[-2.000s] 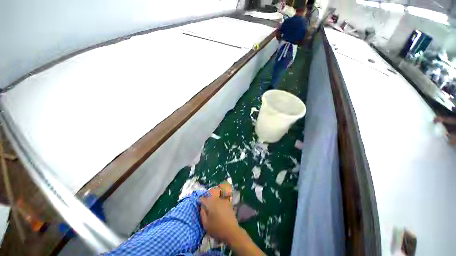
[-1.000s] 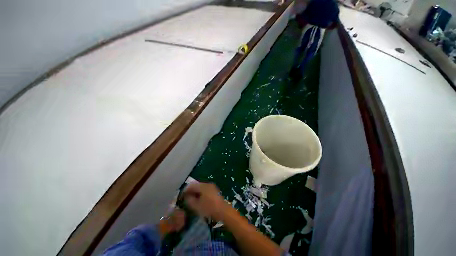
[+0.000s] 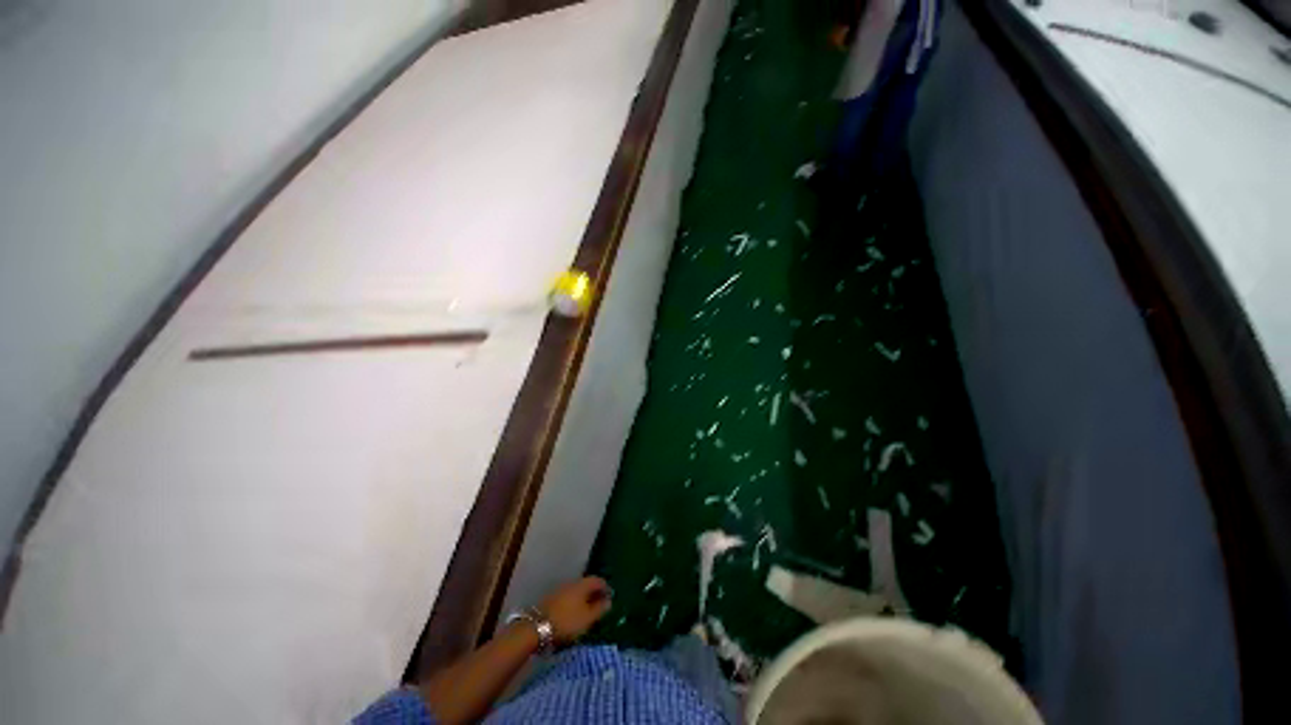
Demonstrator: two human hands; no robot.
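Note:
My left hand (image 3: 578,606), with a metal watch band on the wrist, is low in the picture beside the left table's edge. Its fingers look loosely curled; whether they hold anything small is unclear. My right hand is out of the picture. A cream-white bucket (image 3: 977,654) stands on the floor at the bottom, cut off by the picture's edge. A white sheet (image 3: 312,482) covers the left table. A brown yardstick (image 3: 340,344) lies on it, and a yellow tape roll (image 3: 571,293) sits at the table's brown edge.
The green-floored aisle (image 3: 736,411) is littered with pale scraps. A person's legs (image 3: 881,106) show at its far end on the right. The right table's dark edge (image 3: 1104,213) runs alongside, above a pale cloth skirt (image 3: 1090,496). Another strip lies on the right table (image 3: 1218,156).
The view has moved forward along the aisle. The bucket, yardstick and tape roll appear nearer and lower. My hands were close together in front of me; now only the left one shows, by the left table.

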